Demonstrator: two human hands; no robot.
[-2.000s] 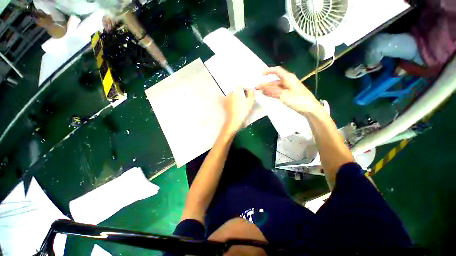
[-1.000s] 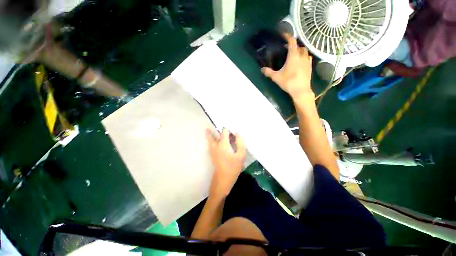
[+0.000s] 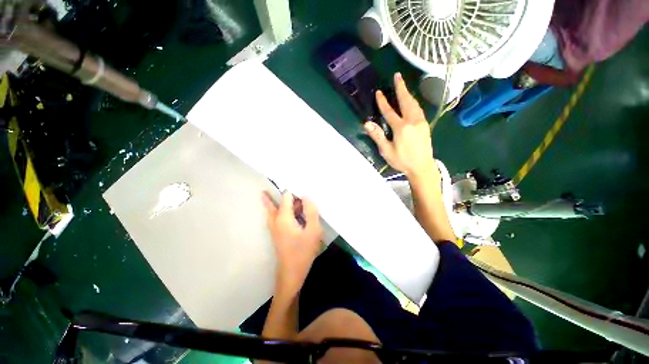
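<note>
My left hand (image 3: 295,231) is over the right edge of the grey cardboard sheet (image 3: 206,263), its fingers curled around a small dark object (image 3: 299,211), perhaps a circuit board module. My right hand (image 3: 409,138) has its fingers spread, at the lower end of a dark smartphone (image 3: 350,75) with a lit purplish screen; whether it touches the phone is unclear. A white paper sheet (image 3: 313,156) lies between my hands, overlapping the cardboard. A white glue blob (image 3: 172,197) is on the cardboard. The glue gun (image 3: 92,71) points its pale-blue nozzle at the cardboard's top corner.
A white desk fan (image 3: 455,35) stands beyond the phone. A white post (image 3: 274,21) stands at the top. A black-yellow striped bar (image 3: 27,167) is at far left. A person in pink (image 3: 598,35) is at upper right by a blue stool (image 3: 498,103). Metal equipment (image 3: 519,206) is at right.
My right hand left the paper, reached out by the fan, then drew back and opened, uncovering the phone. My left hand stays at the cardboard's edge. The view has shifted, showing more of the glue gun.
</note>
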